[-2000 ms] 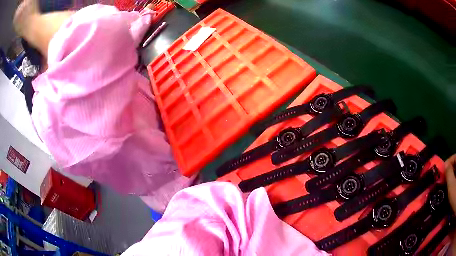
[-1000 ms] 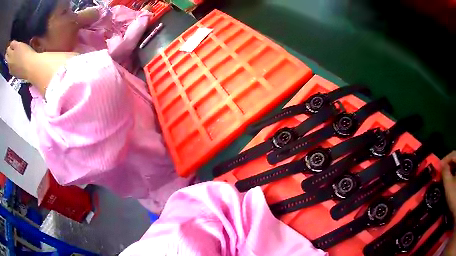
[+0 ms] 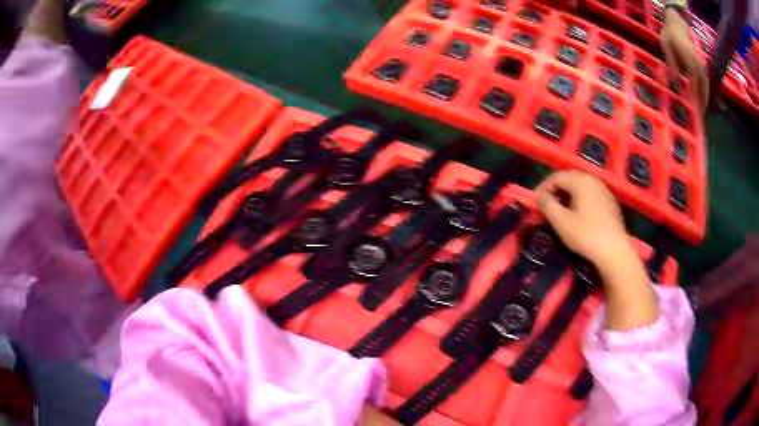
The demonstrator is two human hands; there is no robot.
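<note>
Several black smartwatches (image 3: 367,259) lie face down in slanting rows on a red tray (image 3: 312,339), their straps spread and overlapping. Shiny sensor rings show on their case backs. My right hand (image 3: 587,218) is bare and lies over the tray's far right part, fingers curled down beside a watch (image 3: 541,246). Blur hides whether the fingertips grip anything. My left sleeve (image 3: 241,366) is at the lower left, with a bit of wrist at the bottom edge. My left hand is out of the picture.
An empty pocketed red tray (image 3: 171,158) with a white paper (image 3: 111,88) is at left. Beyond the watches, another red tray (image 3: 533,143) holds small dark cases, on a dark-green bench (image 3: 275,50). Another person's hand (image 3: 684,50) is at upper right; a neighbour's pink sleeve (image 3: 37,133) is at left.
The view has swung to the right, so the trays appear further left. The tray of dark cases has come into view. My right hand, earlier cut off at the right edge, now shows.
</note>
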